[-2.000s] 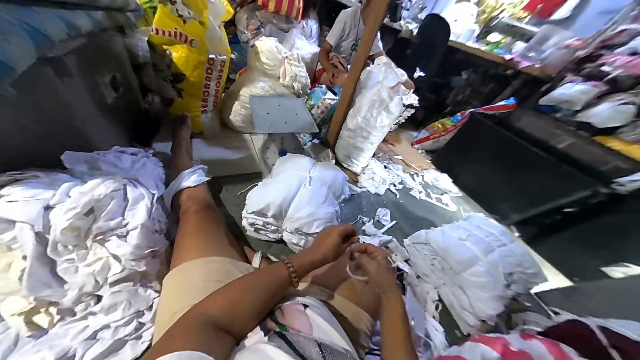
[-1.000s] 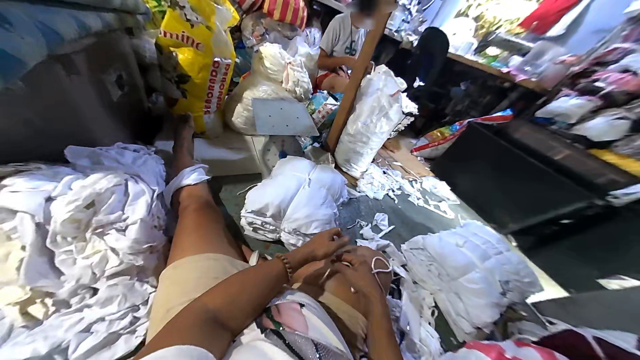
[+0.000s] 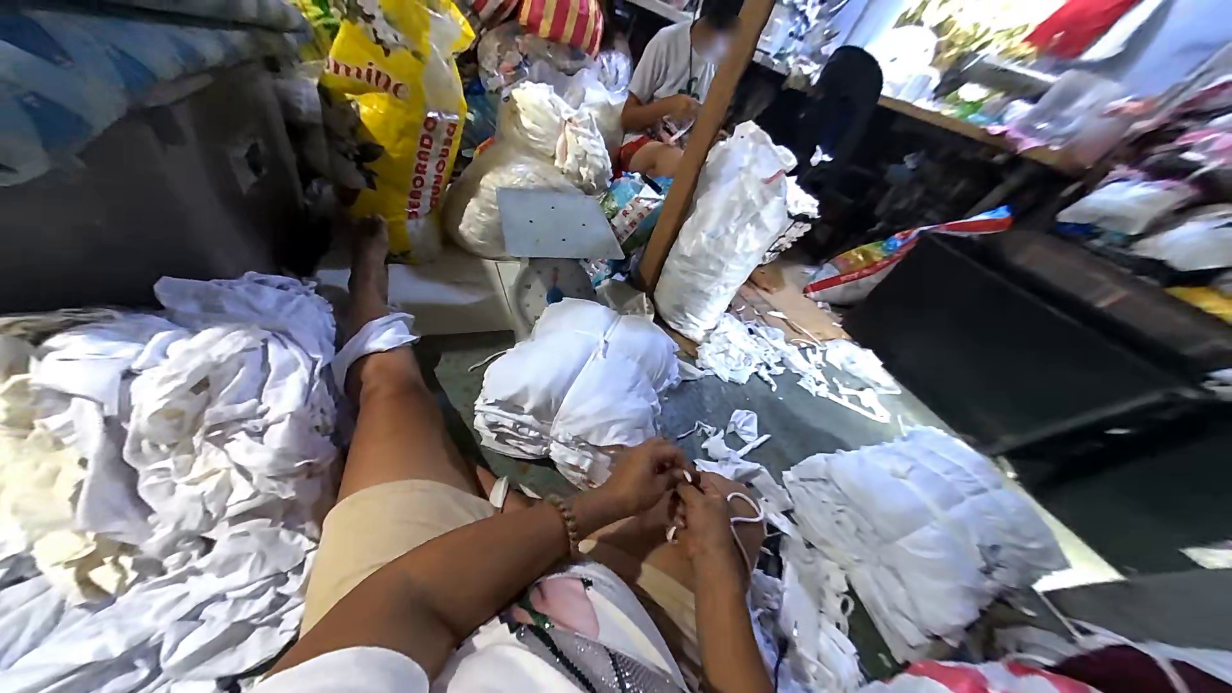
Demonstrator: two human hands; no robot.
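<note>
My left hand (image 3: pixel 647 478), with a beaded bracelet at its wrist, and my right hand (image 3: pixel 705 520) meet over my bent leg, their fingertips closed on a thin white cord (image 3: pixel 741 525). A loop of the cord hangs beside my right hand. Just beyond the hands stands a tied bundle of white cloth (image 3: pixel 587 371). Another tied white bundle (image 3: pixel 924 529) lies to the right. Loose white cloth (image 3: pixel 231 404) is heaped at the left, beside my outstretched leg. The finer grip between the fingertips is hard to make out.
A dial scale with a flat metal plate (image 3: pixel 558 223) stands ahead, by a yellow sack (image 3: pixel 399 125). A wooden post (image 3: pixel 707 144) leans beside a full white sack (image 3: pixel 727 231). Cloth scraps (image 3: pixel 751 351) lie on the floor. Black boxes (image 3: pixel 1011 337) stand right; a person (image 3: pixel 664 87) sits behind.
The hands were slightly apart one second ago and are now together at the fingertips. The seated person at the back has shifted posture.
</note>
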